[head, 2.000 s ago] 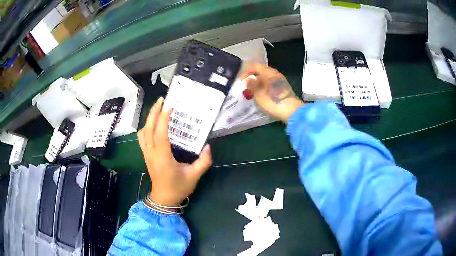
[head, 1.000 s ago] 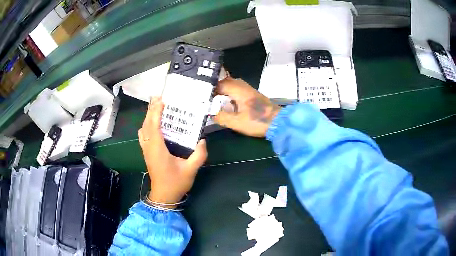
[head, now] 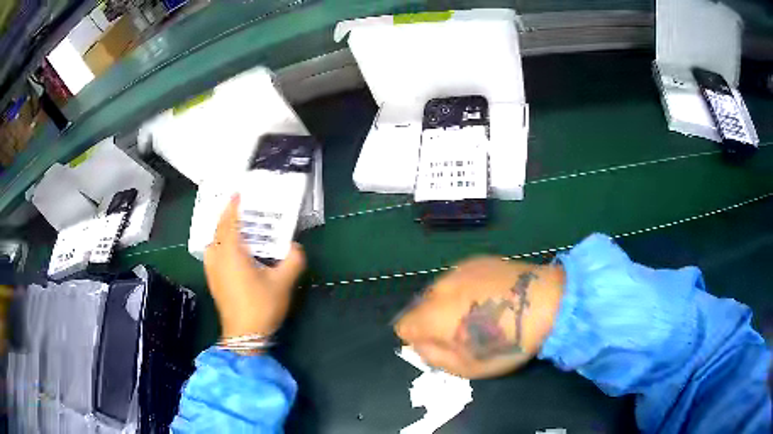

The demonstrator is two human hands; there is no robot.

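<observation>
A black smartphone [head: 275,195] with white printed film lies over an open white retail box [head: 216,140] left of centre. My left hand [head: 250,275] is closed around the phone's lower end. My right hand [head: 479,318] is blurred and low over the small white pieces [head: 441,397] on the dark green surface, covering part of them. Its fingers are bunched, and I cannot tell if they hold anything.
More open boxes with labelled phones stand at the middle [head: 436,55], left [head: 136,182] and far right [head: 699,59]. Stacked phone trays [head: 119,347] stand at lower left. A rail [head: 585,34] runs behind the boxes.
The phone in my left hand has gone down and left onto the box. My right hand has left the phone and moved down and right to the white pieces. The boxes along the belt have shifted left.
</observation>
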